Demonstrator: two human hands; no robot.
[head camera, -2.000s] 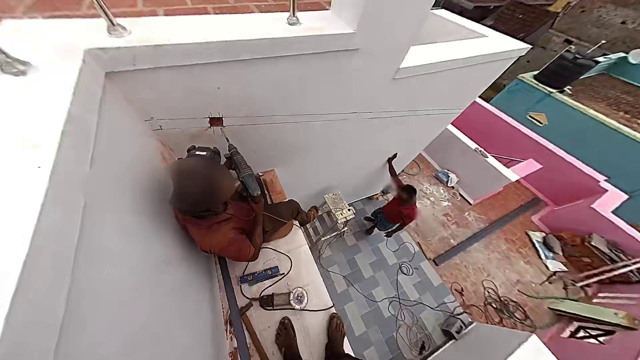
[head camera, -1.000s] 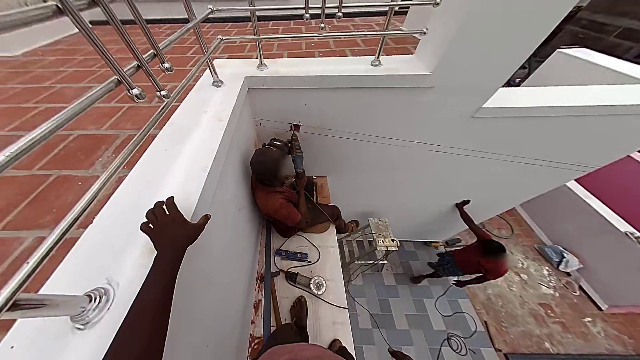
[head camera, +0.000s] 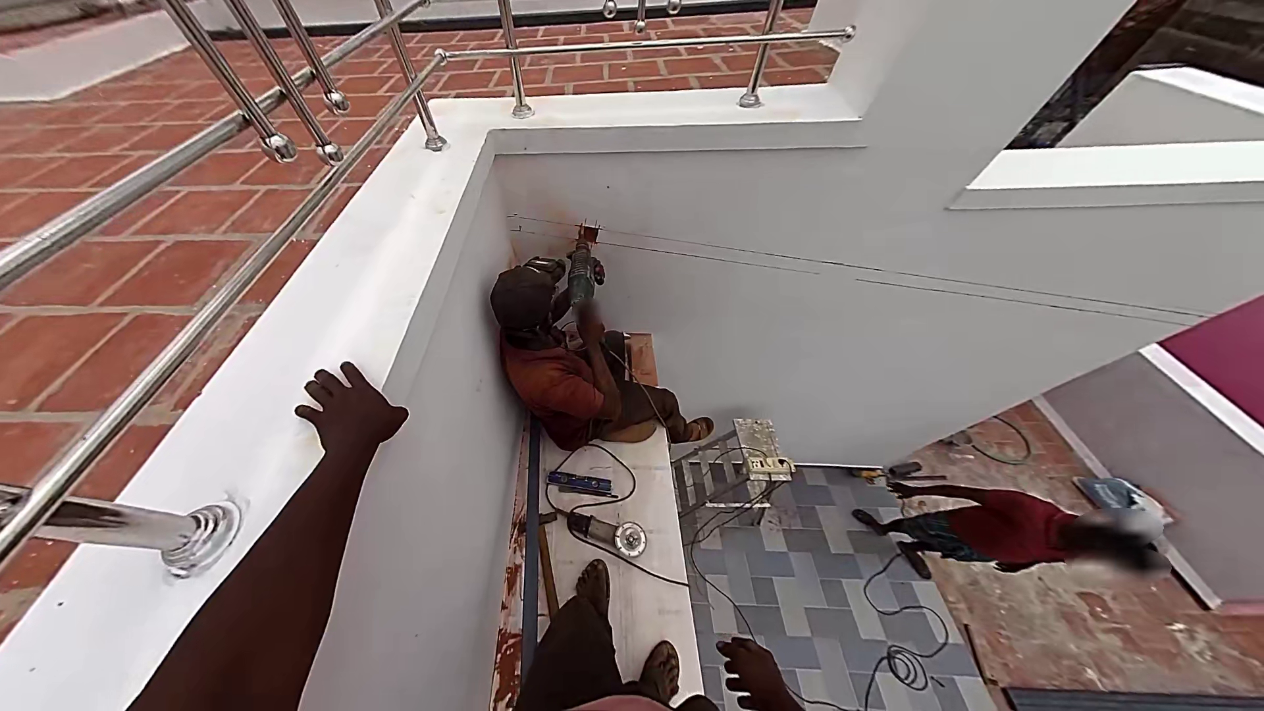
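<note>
With fingers spread, my left hand (head camera: 351, 410) rests on the white parapet ledge (head camera: 415, 237), holding nothing. My right hand (head camera: 752, 673) hangs at the bottom edge beside my feet, its fingers loosely apart and empty. Below me on the white plank-like slab (head camera: 632, 548) lie an angle grinder (head camera: 607, 533) with its cord, a blue spirit level (head camera: 581, 483) and a long-handled hammer (head camera: 547, 558). A seated co-worker in a cap presses a rotary hammer drill (head camera: 583, 276) against a reddish hole (head camera: 589, 234) in the grey wall, near drawn lines.
A steel railing (head camera: 296, 212) runs along the ledge. A stepladder (head camera: 729, 474) carries a socket box (head camera: 768, 466) beside the slab. Lower down, another person in red (head camera: 1017, 528) stands near the tiled floor's edge, with coiled cable (head camera: 904, 667) close by. The slab's side drops away.
My left hand has come into view on the ledge, and my right hand now shows at the bottom. The view has swung toward the railing. The co-worker keeps the drill at the wall hole.
</note>
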